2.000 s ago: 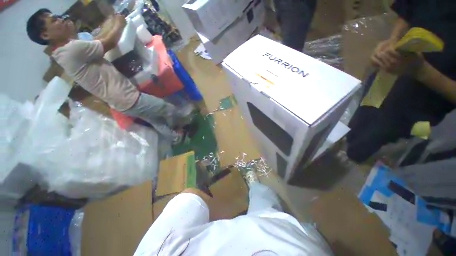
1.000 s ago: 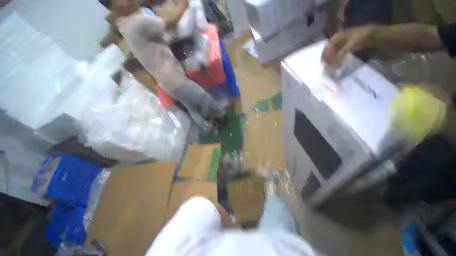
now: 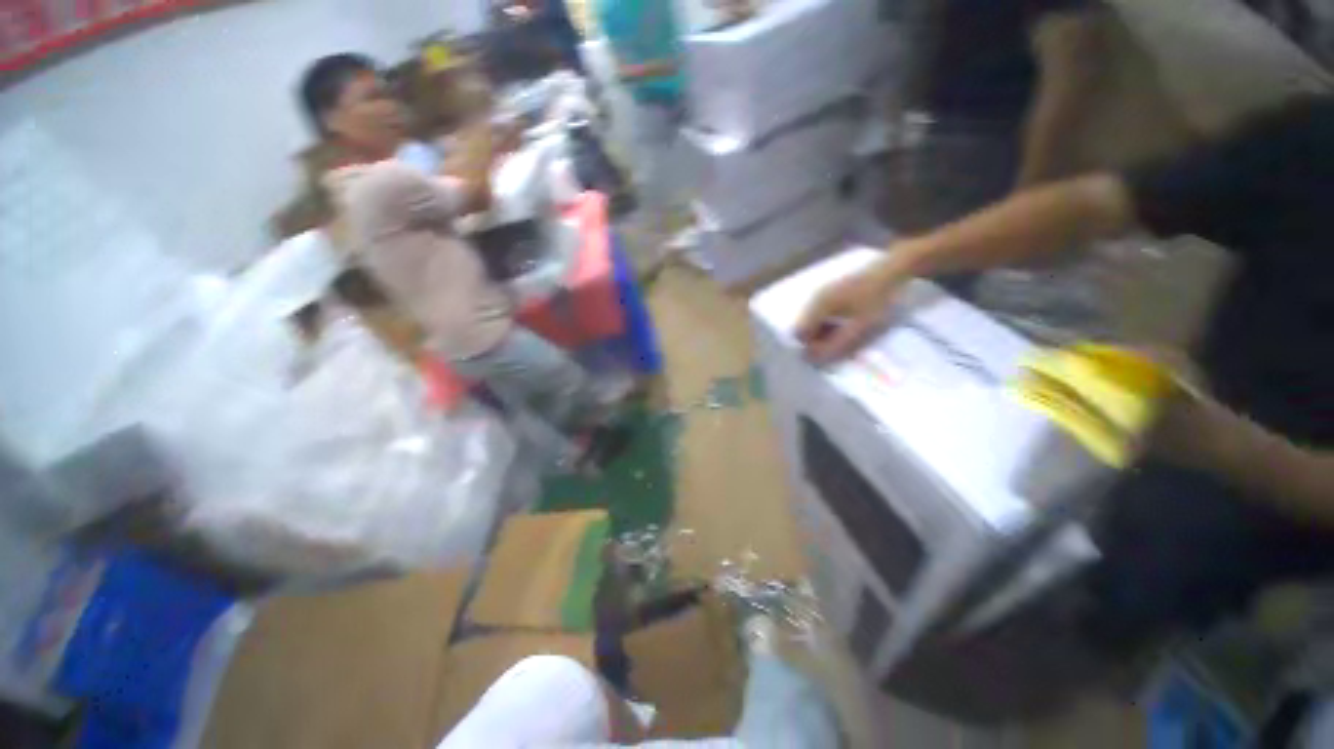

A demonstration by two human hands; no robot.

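Observation:
A large white printed carton (image 3: pixel 966 424) stands upright on the floor in front of me, to the right, its top closed and a dark product picture on its side. Another person's hand (image 3: pixel 852 310) rests on the top near the far left edge. That person's other hand holds yellow sheets (image 3: pixel 1094 398) over the right end of the top. My own hands are not in the picture; only my white clothing and part of my leg show at the bottom edge. The view is blurred.
A person in a beige shirt (image 3: pixel 417 264) stands at a red-pink bin (image 3: pixel 582 285) at back left. White cartons (image 3: pixel 790 147) are stacked behind. Heaped clear plastic (image 3: pixel 381 454) and a blue box (image 3: pixel 139 644) lie left. Brown cardboard (image 3: pixel 344 659) and shiny scraps (image 3: pixel 768 588) cover the floor.
The view has swung and now shows more of the room's back. The other person's hand has come onto the carton top, and the yellow sheets have moved over its right end.

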